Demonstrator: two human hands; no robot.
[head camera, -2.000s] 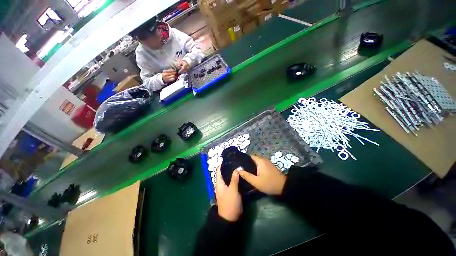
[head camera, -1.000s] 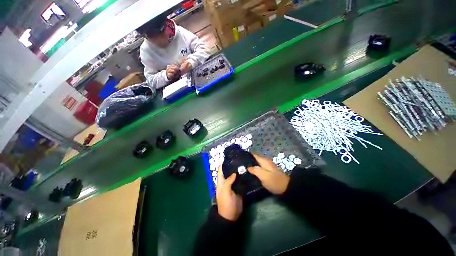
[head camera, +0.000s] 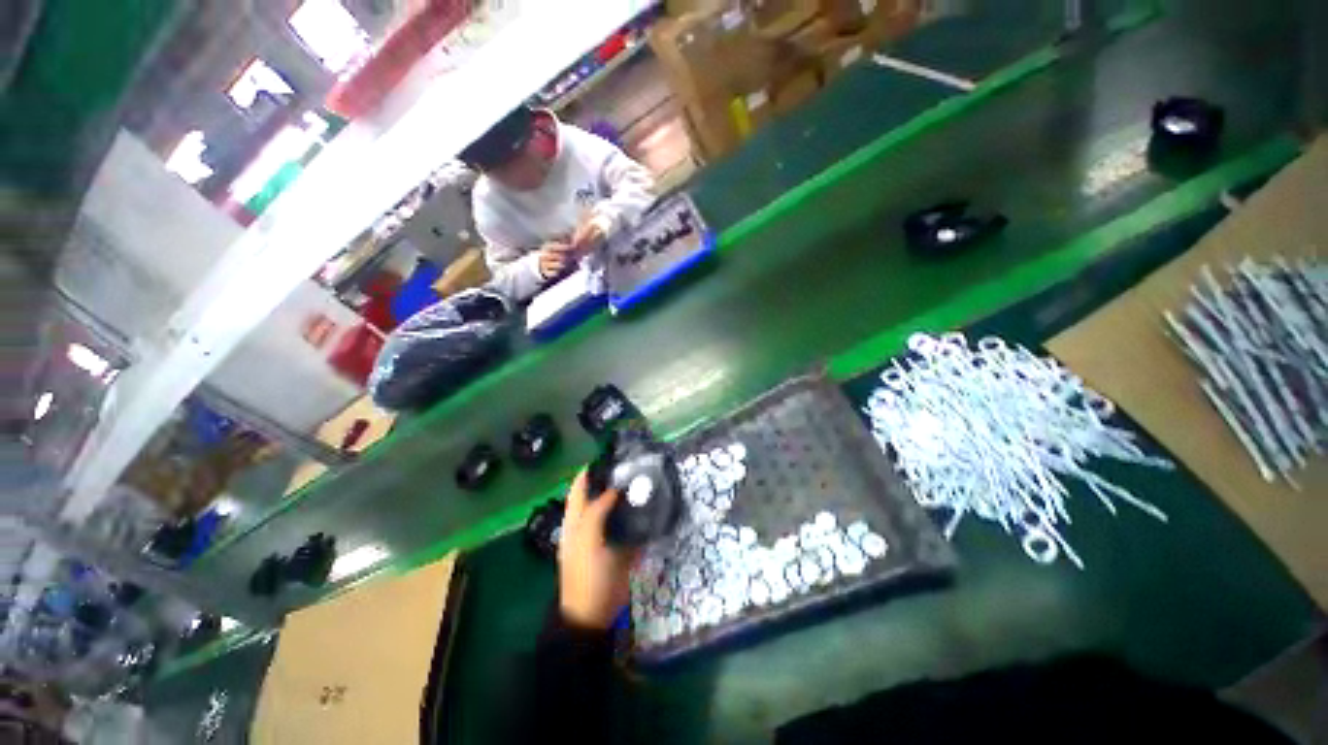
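Observation:
My left hand (head camera: 590, 560) holds a black round housing (head camera: 641, 492) over the left end of the parts tray. The housing has a small white disc at its centre and looks slightly blurred. The dark grey parts tray (head camera: 906, 502) has a dotted floor. White discs (head camera: 757, 568) lie loose along its near and left parts. My right hand is not in view; only a dark sleeve shows at the bottom edge.
Black housings (head camera: 535, 438) stand on the green conveyor belt (head camera: 787, 328) beyond the tray, one partly hidden behind my left hand. White ring-ended rods (head camera: 990, 429) lie right of the tray. Cardboard (head camera: 357, 655) is at left, silvery strips (head camera: 1267, 357) far right. A person sits opposite.
My left hand has lifted the housing up and left, toward the belt. My right hand has let go of it and left the picture. More of the tray's discs show. The view has shifted.

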